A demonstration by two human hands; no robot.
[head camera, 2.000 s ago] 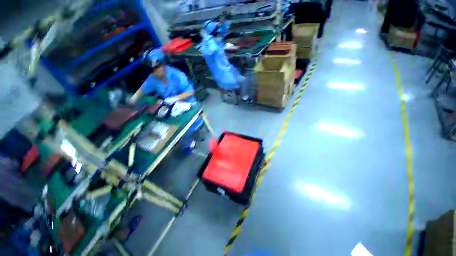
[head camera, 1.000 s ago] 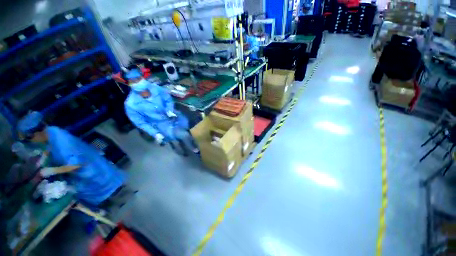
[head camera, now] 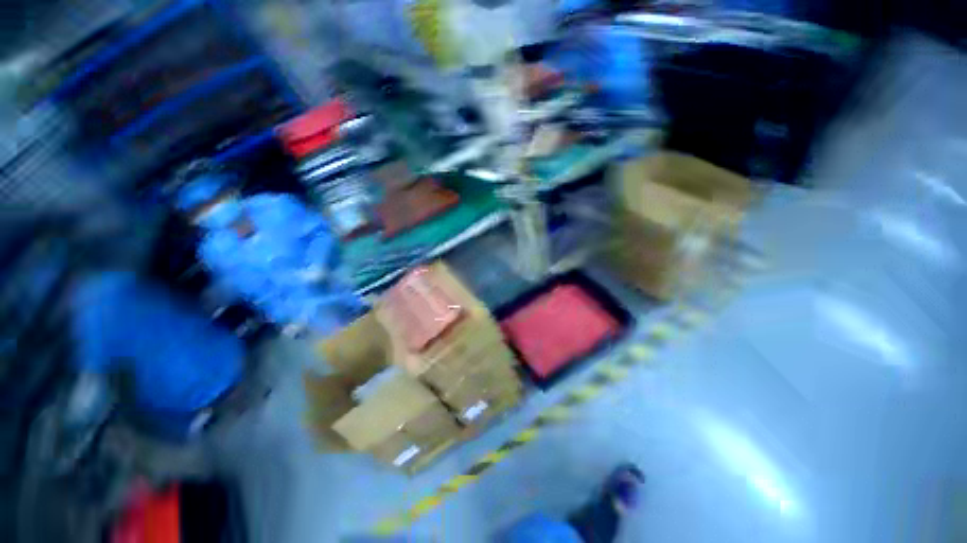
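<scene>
Neither of my hands can be made out; the frame is strongly blurred. Nearest ahead, an open brown carton stands on the floor. Beside it a second carton has reddish flat pieces on top. A black bin with a red inside lies to their right. Another open carton stands farther right. At the bottom edge, a blue garment part and a dark shoe show.
A person in blue is left of the cartons, with another blurred blue figure nearer. A green bench stands behind the cartons. Yellow-black floor tape runs past them. A red and black bin is at bottom left.
The view has moved forward and tilted. The cartons and the red-lined bin are closer, and the aisle has shifted to the right. A shoe now shows at the bottom.
</scene>
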